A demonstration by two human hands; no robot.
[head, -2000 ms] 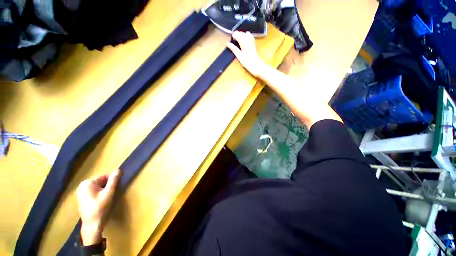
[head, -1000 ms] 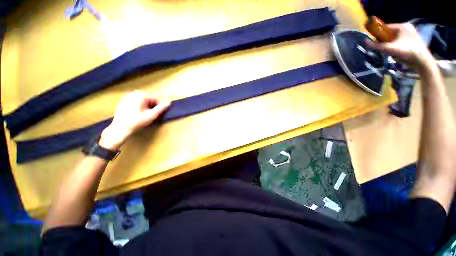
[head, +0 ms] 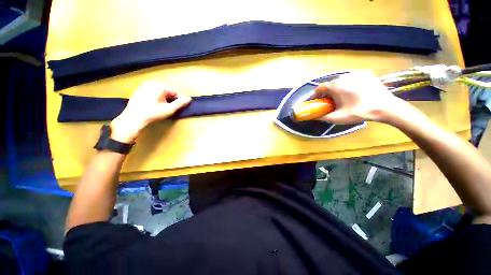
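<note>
A narrow dark strip (head: pixel 237 101) lies along the yellow table's near side. My left hand (head: pixel 152 107) pinches it left of its middle, thumb and finger together at its edge. My right hand (head: pixel 355 99) holds the steam iron (head: pixel 307 124) by its orange-brown handle. The iron stands on the right part of the strip, pointed end to the left, and hides some of it; the strip's right end shows beyond my wrist. A wider, layered dark strip (head: pixel 247 36) lies parallel behind, bent slightly at its middle.
The iron's hose and cables (head: pixel 425 76) run off to the right. The yellow table (head: pixel 226 156) has its near edge in front of my body. A tan sheet (head: pixel 435 182) is at the lower right. Blue crates (head: pixel 21 250) and pale scraps are on the floor.
My right hand took hold of the iron at the table's right and has moved it left along the narrow strip. My left hand stays on the strip. The view has turned.
</note>
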